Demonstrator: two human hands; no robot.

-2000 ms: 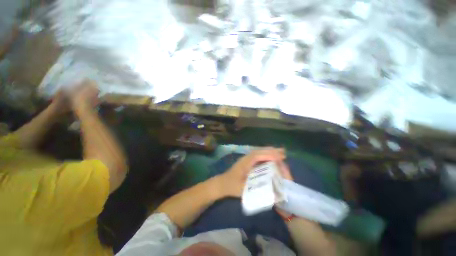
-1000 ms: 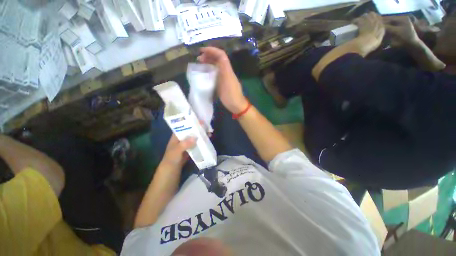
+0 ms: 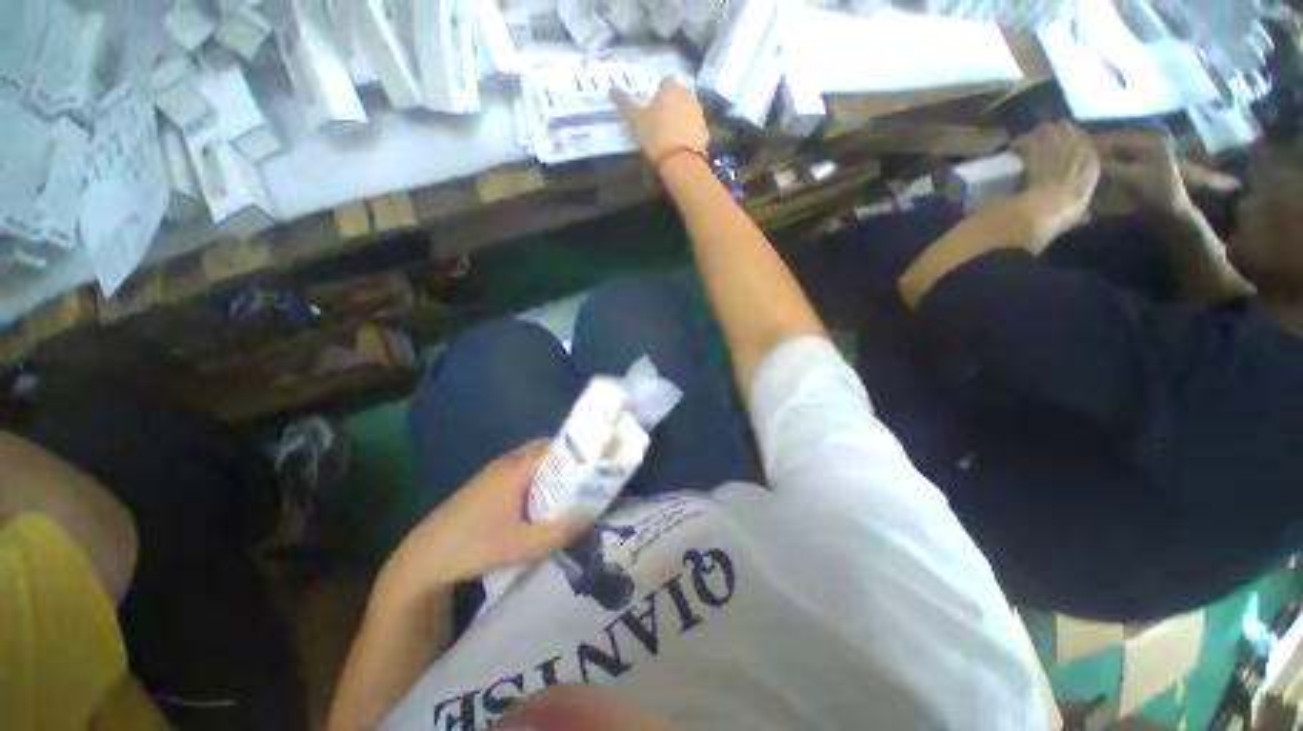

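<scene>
My left hand [image 3: 493, 514] is closed around a white product box [image 3: 589, 454] over my lap. The box is tilted, with one end facing up. A whitish, translucent piece [image 3: 652, 393] stands out beside that end; whether it is inside the box I cannot tell. My right hand [image 3: 666, 120], with a red band at the wrist, reaches to the table edge. Its fingers touch the sticker sheets [image 3: 572, 129], which carry dark printed marks. Whether the fingers grip a sticker or sheet is too small to tell.
White boxes [image 3: 415, 57] lie along the table [image 3: 357, 164], left and right of the sheets. A person in dark clothing [image 3: 1100, 414] sits close on the right, hands near a white box [image 3: 986, 177]. A yellow sleeve [image 3: 57, 614] is at lower left.
My right hand has moved from beside the box up to the sheets. My left hand has turned and lowered the box. The whitish item beside it now shows only as a short end.
</scene>
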